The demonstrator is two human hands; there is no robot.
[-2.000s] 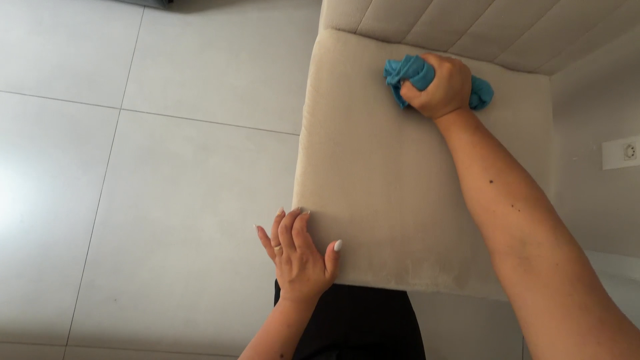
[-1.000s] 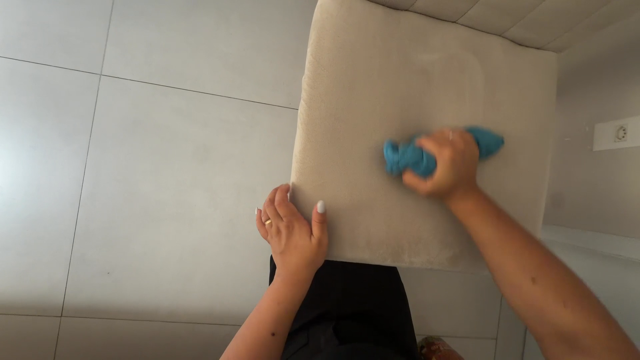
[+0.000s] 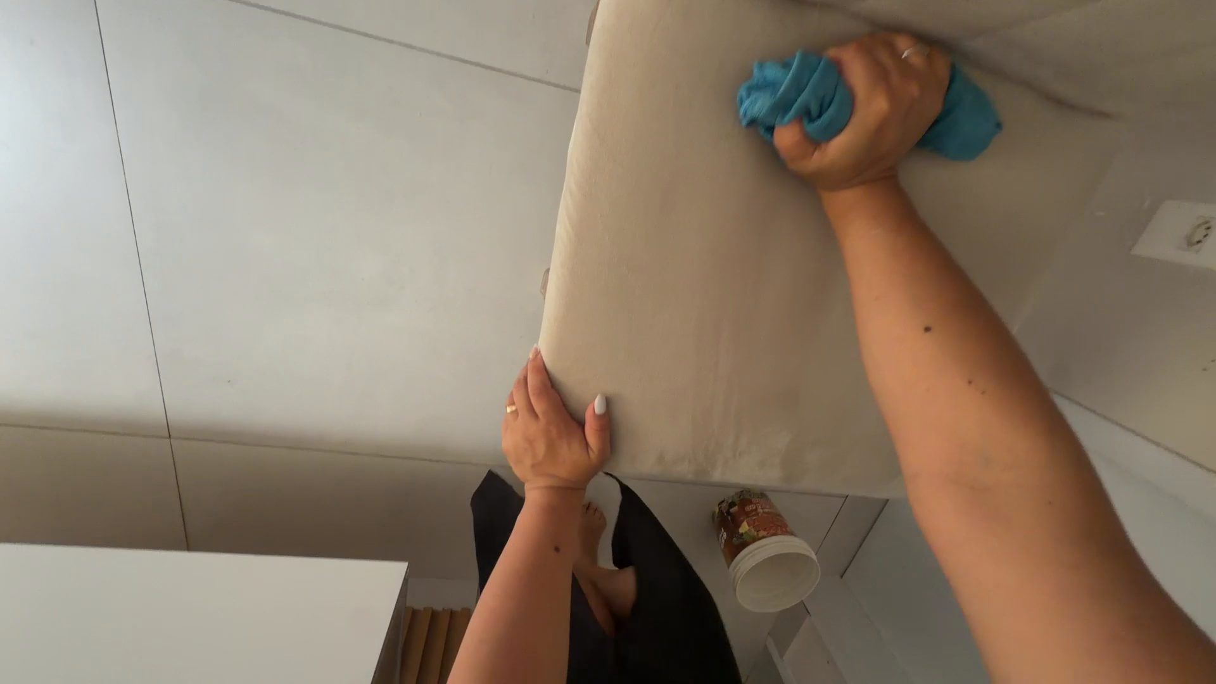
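A beige upholstered seat (image 3: 684, 266) fills the middle of the view, with damp-looking streaks and darker patches toward its near edge. My right hand (image 3: 879, 109) grips a bunched blue cloth (image 3: 803, 95) against the far part of the seat, near the seam with the padded backrest (image 3: 1073, 47). Parts of the cloth stick out on both sides of the fist. My left hand (image 3: 556, 427) rests on the seat's near left corner, fingers over the edge and thumb on top, holding nothing.
A plastic tub with a printed label (image 3: 760, 551) is on the floor below the seat's near edge, beside my legs. A white surface (image 3: 190, 608) stands at the lower left. The wall with a power outlet (image 3: 1183, 233) is at the right, light floor tiles (image 3: 361, 237) at the left.
The right hand and cloth have gone from the middle of the seat back to its far part, near the backrest. The left hand stays at the near left corner. The view has shifted, bringing in the tub.
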